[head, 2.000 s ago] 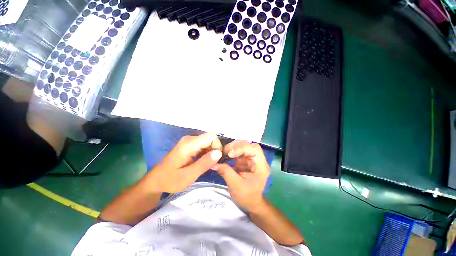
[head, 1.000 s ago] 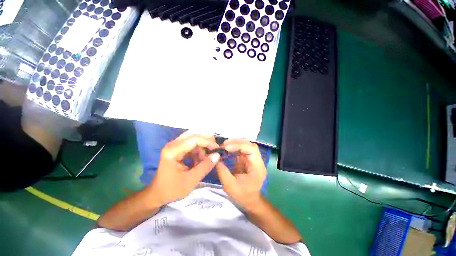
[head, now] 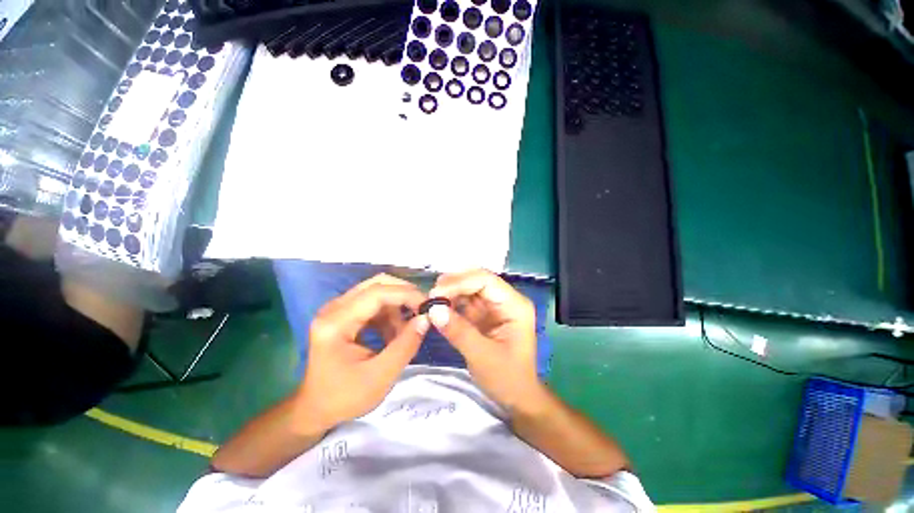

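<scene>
A small round black part (head: 434, 304) is held at the fingertips of both hands, just in front of the bench edge. My left hand (head: 363, 346) pinches it from the left and my right hand (head: 488, 331) from the right, with both thumbs on its near side. The fingers partly hide it. Another round black part (head: 342, 74) lies loose on the white work paper (head: 366, 180). The sticker sheet (head: 466, 50) lies at the paper's upper right, with outlined rings at its near end.
The finished-parts tray (head: 616, 220) is right of the paper, small dark parts at its far end. Black ribbed supply trays (head: 331, 35) lie behind the paper. Spare sticker sheets (head: 150, 130) and a neighbour's arm (head: 95, 301) are at left. A blue crate (head: 827, 438) is at lower right.
The black part has turned between my fingertips and shows more as a curved rim. My thumbs are now closer together. The camera view has shifted, moving the bench items within the picture.
</scene>
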